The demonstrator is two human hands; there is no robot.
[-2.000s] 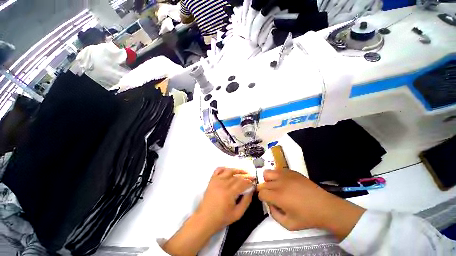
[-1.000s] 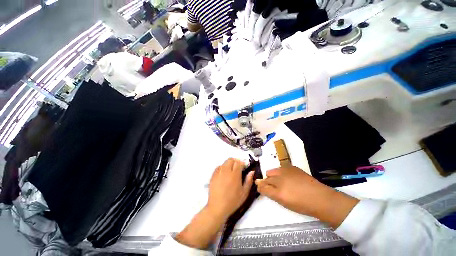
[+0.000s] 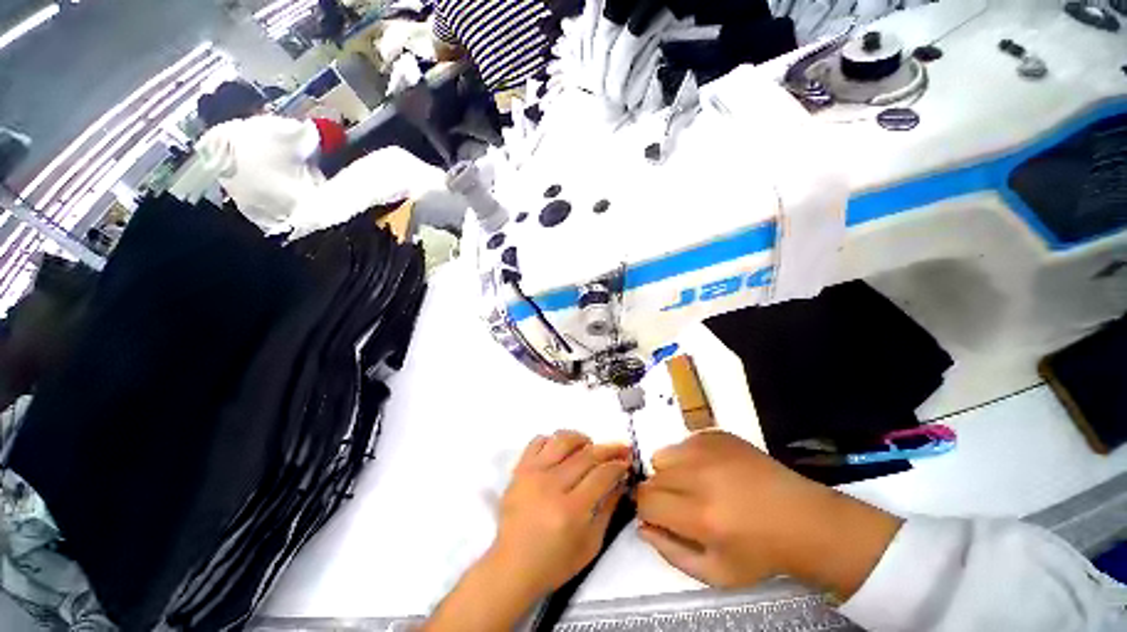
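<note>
The white lockstitch sewing machine (image 3: 729,278) with a blue stripe stands across the view. Its presser foot (image 3: 632,398) is at the left end of the head. A narrow black fabric panel (image 3: 591,573) runs from the fingers toward the table's front edge. My left hand (image 3: 562,506) pinches its edge from the left, just in front of the foot. My right hand (image 3: 717,506) pinches it from the right, its fingertips close to the left ones. The fabric between the fingers is mostly hidden.
A tall stack of black cut panels (image 3: 210,370) is at the left. A yellow-brown block (image 3: 690,393) sits right of the needle. Black fabric (image 3: 828,370), a pink and blue tool (image 3: 917,441) and a dark phone-like rectangle (image 3: 1094,385) lie at the right. People and fabric heaps are behind.
Both hands have moved slightly toward the table's front edge, away from the presser foot. Less dark fabric shows between the hands and the foot. The camera view has shifted.
</note>
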